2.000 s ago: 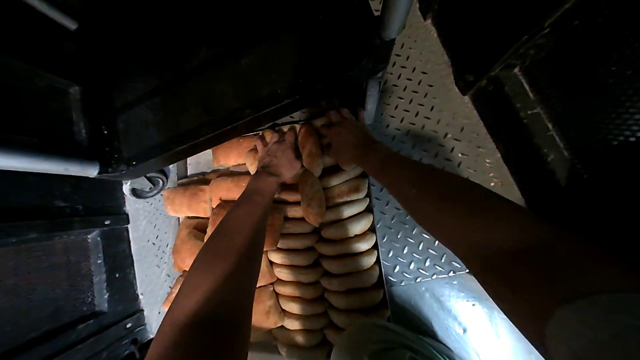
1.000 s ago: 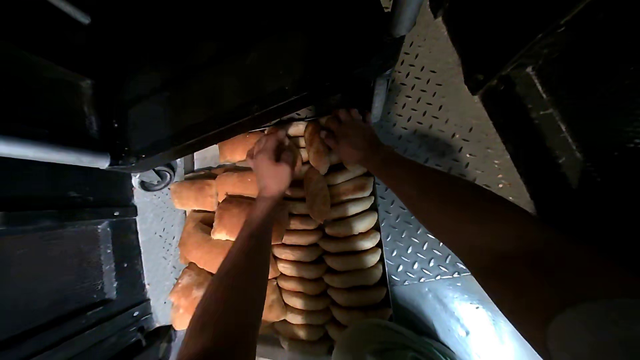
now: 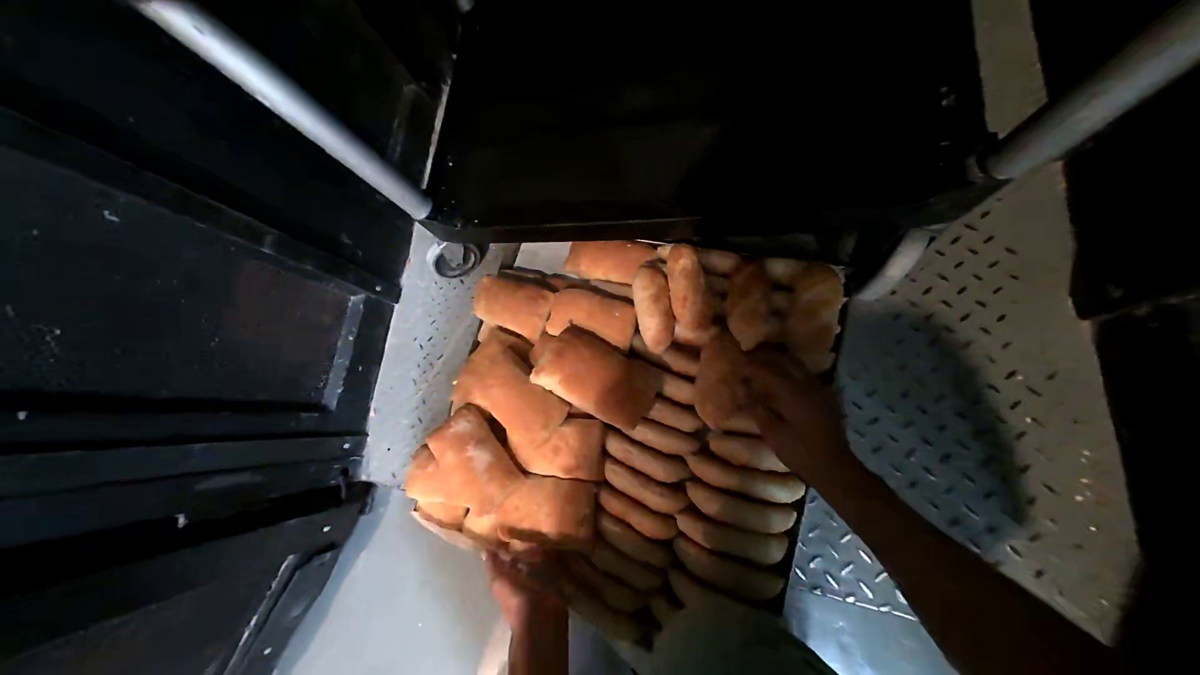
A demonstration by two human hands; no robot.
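Observation:
Browned bread rolls lie in two overlapping rows [image 3: 741, 483] on the right half of a tray. Square-cut browned loaves [image 3: 595, 375] are heaped over the left half. My right hand [image 3: 783, 403] is on an elongated roll [image 3: 720, 380] that lies across the rows; shadow hides how its fingers meet it. Several more elongated rolls, one of them upright in view [image 3: 689, 286], lie loosely across the far end. My left hand [image 3: 530, 572] is at the near left edge of the heap, against the nearest loaves [image 3: 548, 511]; its fingers are dark and partly hidden.
A black panel [image 3: 703, 141] overhangs the far edge of the bread. Metal bars [image 3: 300, 108] slant at both sides. Diamond-plate metal flooring [image 3: 994, 375] lies to the right, and a metal ring [image 3: 454, 259] is at the far left. Dark panelled walls [image 3: 169, 309] stand left.
My left hand has moved from the far end of the bread to its near left edge. My right hand has come nearer from the far end. The view has shifted.

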